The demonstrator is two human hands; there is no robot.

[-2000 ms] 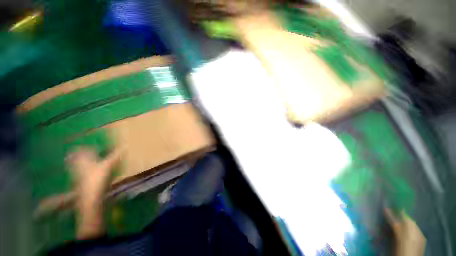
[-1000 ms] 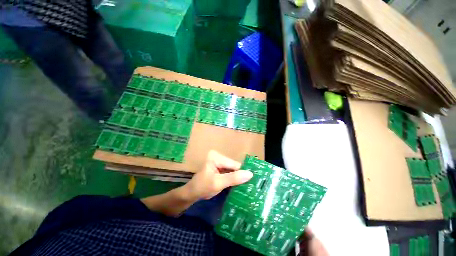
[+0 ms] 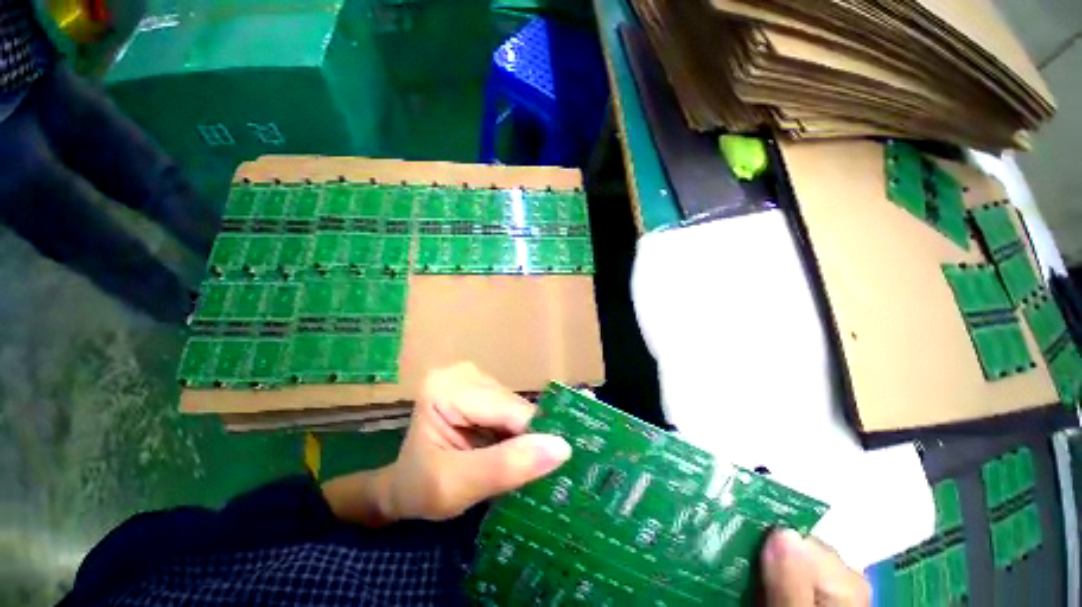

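Observation:
A green circuit board panel [image 3: 641, 510] is held tilted in front of me, its face with white print and small pads towards me. My left hand [image 3: 475, 451] grips its upper left edge, thumb on the face. My right hand [image 3: 809, 574] grips its right edge, thumb on the face and partly cut off by the bottom of the picture. The board's lower edge is out of the picture. At left, rows of green panels [image 3: 303, 285] lie on a stacked cardboard sheet [image 3: 504, 320], with bare cardboard at its near right.
A white pad [image 3: 724, 332] lies on the bench edge. Right of it, a cardboard sheet [image 3: 878, 320] and dark mat hold more boards [image 3: 991, 320]. Spare cardboard sheets [image 3: 842, 71] stand at the far end by a yellow-green lump [image 3: 744, 155]. A blue stool [image 3: 528, 83] and a person's legs [image 3: 101, 178] are beyond.
The board is turned slightly and sits lower and to the right. My right hand now shows on its right edge, thumb on the face. The view has shifted, moving the surroundings up and left.

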